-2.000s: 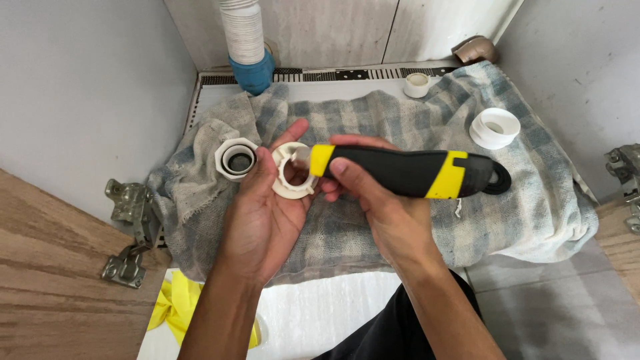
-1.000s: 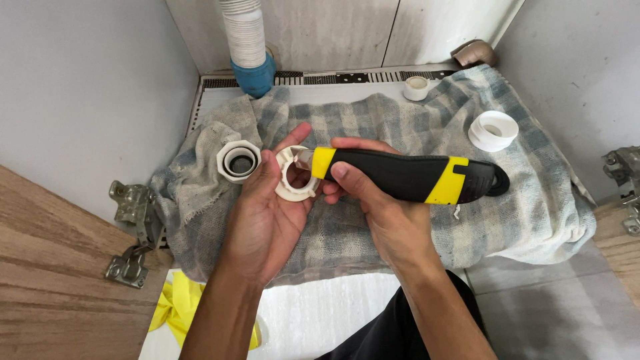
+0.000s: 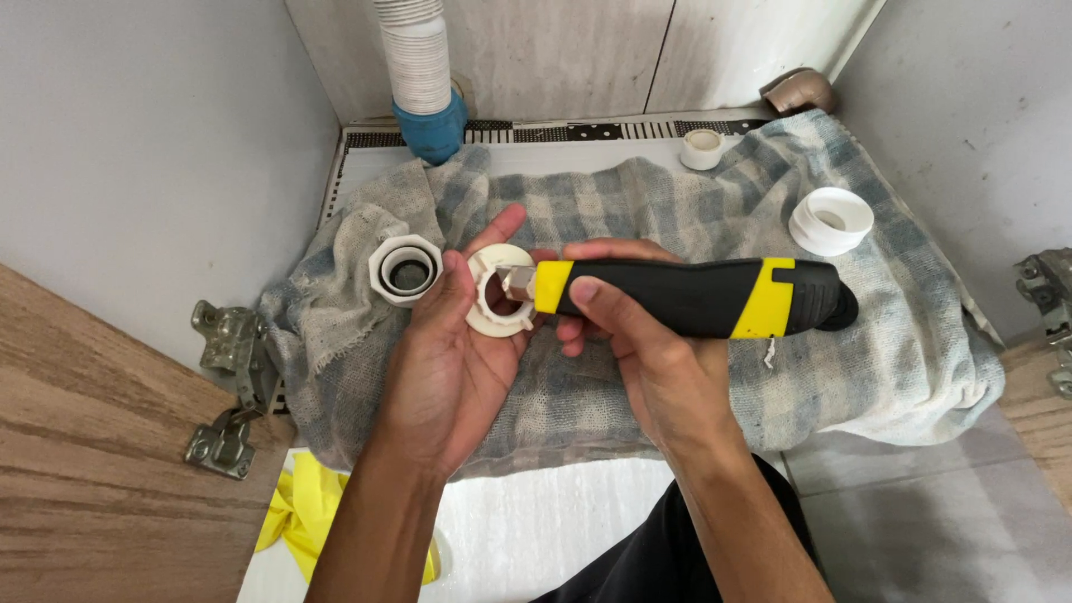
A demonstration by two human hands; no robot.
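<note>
My left hand (image 3: 456, 360) grips a cream plastic ring nut (image 3: 505, 324), its toothed opening facing up. In my right hand (image 3: 657, 360) is a black and yellow utility knife (image 3: 682, 297), its metal tip at the ring's inner edge; how far the blade extends cannot be told. Just left of my left thumb, an octagonal white plastic fitting (image 3: 377, 270) with a dark inside stands on the checked cloth (image 3: 553, 423). A white threaded plastic collar (image 3: 831, 221) lies on the cloth at the right. A small white cap (image 3: 702, 149) sits near the cloth's back edge.
A ribbed white drain hose (image 3: 415, 63) enters a blue fitting (image 3: 431, 130) at the back left. A brown pipe elbow (image 3: 798, 90) lies in the back right corner. Cabinet door hinges (image 3: 230, 339) flank both sides. A yellow cloth or glove (image 3: 310, 507) lies at the lower left.
The knife tip has shifted slightly on the ring, and the ring has turned a little in my left hand. Both hands keep their hold.
</note>
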